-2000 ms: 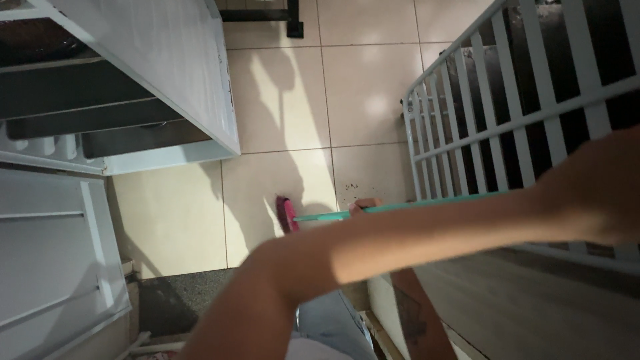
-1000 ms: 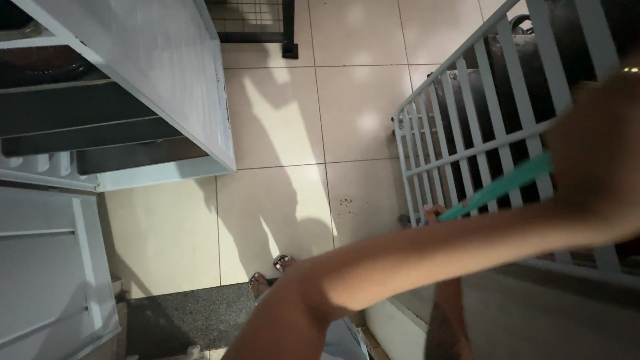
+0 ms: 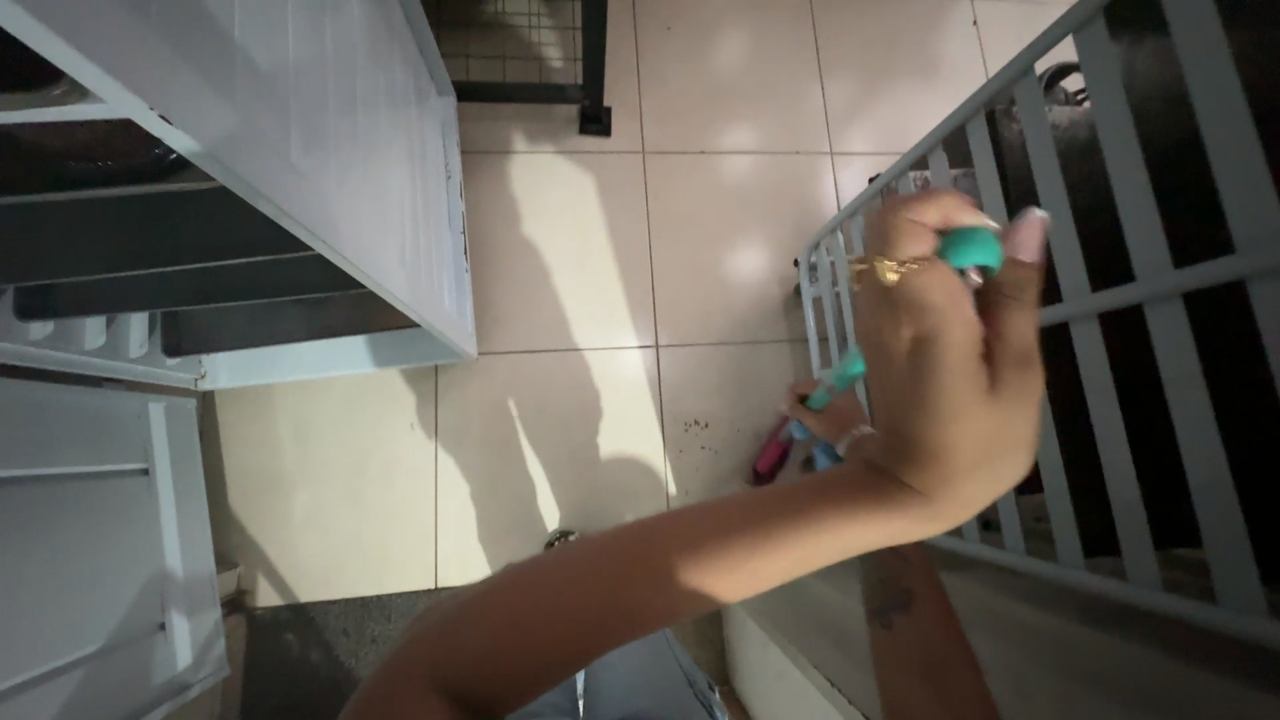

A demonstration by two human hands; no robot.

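A broom with a teal handle [image 3: 838, 380] and a pink-red head [image 3: 770, 455] slants down to the tiled floor beside the white slatted rack. My left hand [image 3: 950, 350], wearing a gold ring, is closed around the handle's top end, close to the camera. Lower down, partly hidden behind my left hand and wrist, my right hand [image 3: 835, 412] grips the handle just above the head. Small dark crumbs [image 3: 697, 430] lie on the tile left of the broom head. A blue piece near my right hand is too unclear to name.
The white slatted rack [image 3: 1085, 310] rises along the right. At left stands a white shelving unit [image 3: 330, 160] with dark trays, above a white panel [image 3: 80, 520]. A black metal frame [image 3: 595, 70] stands at the top. A dark speckled floor strip [image 3: 370, 630] runs below the pale tiles.
The broom head, left of the crumbs two seconds ago and out of sight one second ago, now shows right of them. My left hand has come further into view.
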